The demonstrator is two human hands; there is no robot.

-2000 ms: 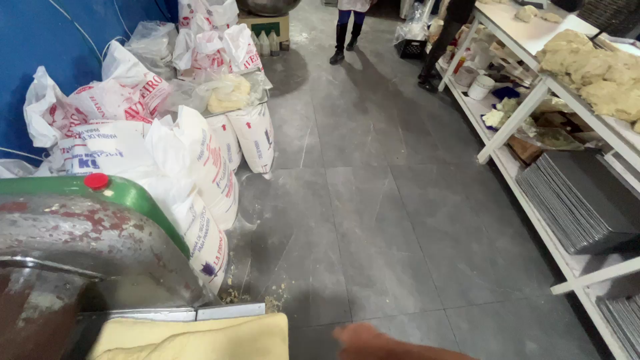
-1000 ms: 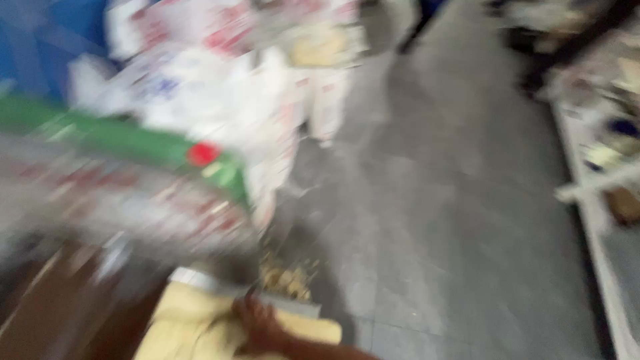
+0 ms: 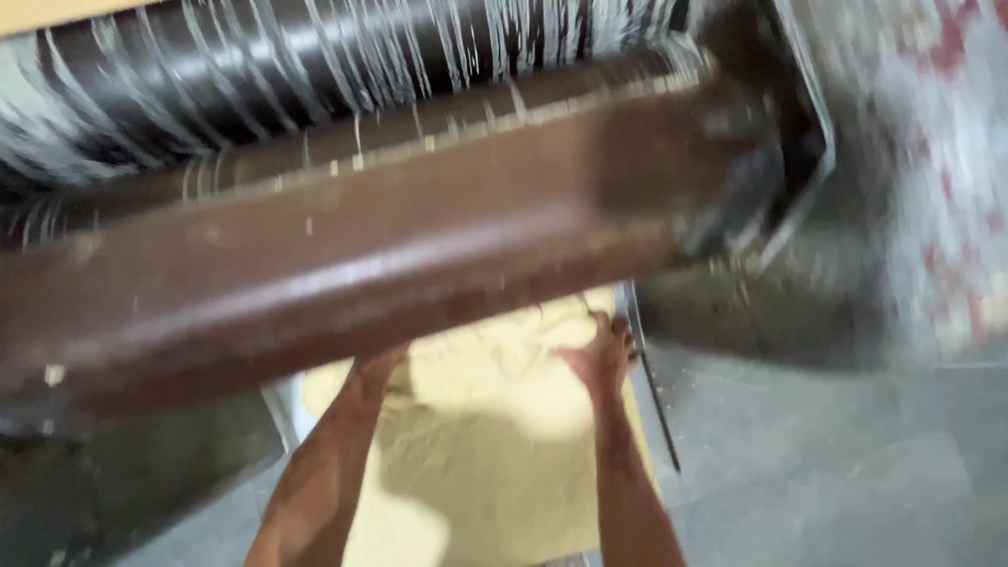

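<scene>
A broad sheet of pale yellow dough (image 3: 488, 472) lies below the machine's brown guard, its far part folded and bunched. My right hand (image 3: 602, 350) rests at the dough's right edge, thumb over the dough and fingers at the side; whether it grips is unclear. On the left side of the dough is my left hand (image 3: 382, 366), its fingers hidden under the guard. Dark rollers (image 3: 315, 71) streaked with white run across the top.
The brown metal guard (image 3: 354, 236) crosses above my hands. A worn machine side panel (image 3: 953, 173) with red patches stands at the right. A thin dark rod or edge (image 3: 660, 409) runs beside the dough, above the grey tiled floor (image 3: 827, 472).
The view has swung from the floor and sacks to the machine's rollers. Both of my hands now show at the dough; one second ago only one was visible there.
</scene>
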